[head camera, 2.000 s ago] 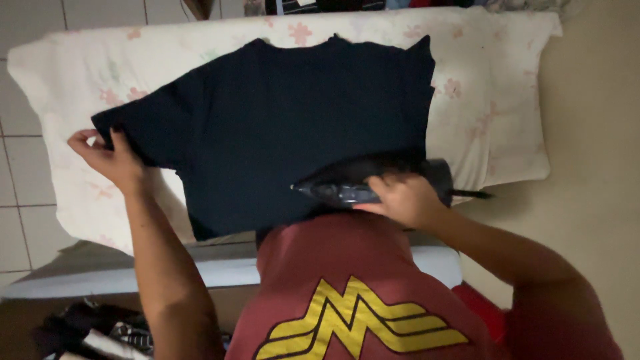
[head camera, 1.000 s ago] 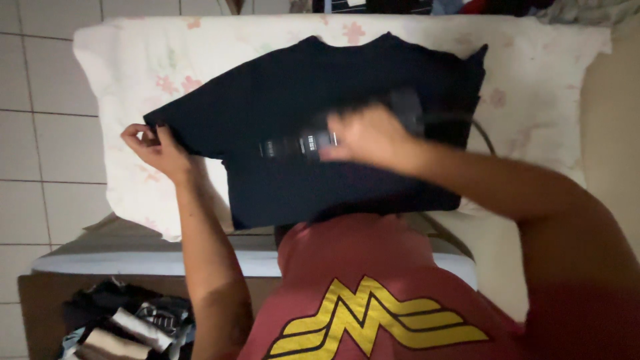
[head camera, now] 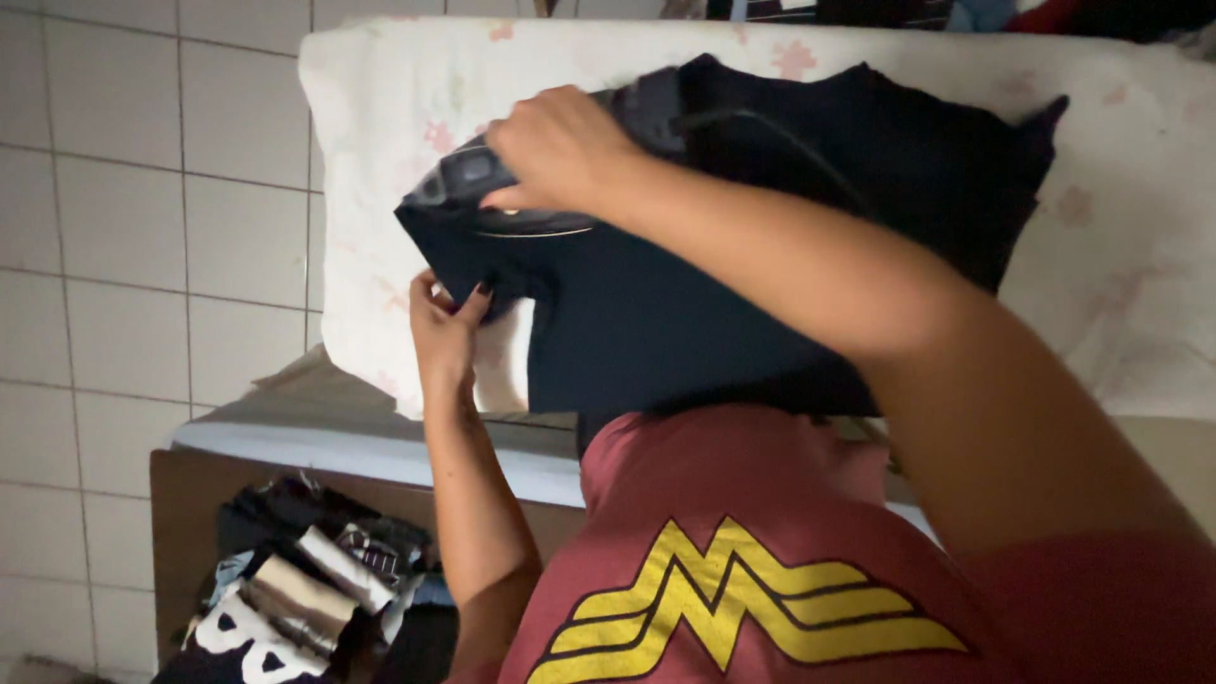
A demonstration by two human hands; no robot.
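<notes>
A dark navy T-shirt (head camera: 665, 313) lies spread over a surface covered with a white, pink-flowered cloth (head camera: 380, 85). My right hand (head camera: 560, 152) grips the handle of a dark clothes iron (head camera: 465, 176), whose tip points left over the end of the shirt's left sleeve. The iron's cord trails right across the shirt. My left hand (head camera: 448, 318) pinches the lower edge of that sleeve between thumb and fingers, just below the iron. The iron's soleplate is hidden, and the iron is slightly blurred.
Folded and rolled clothes (head camera: 304, 579) lie in a pile on a brown surface (head camera: 180, 494) at the lower left. More clothes (head camera: 855, 13) lie beyond the far edge of the cloth. A tiled floor (head camera: 114, 228) is on the left.
My right hand has moved the iron from the shirt's lower right, across its middle, to the left sleeve. My left hand has shifted from the sleeve's end to its lower edge.
</notes>
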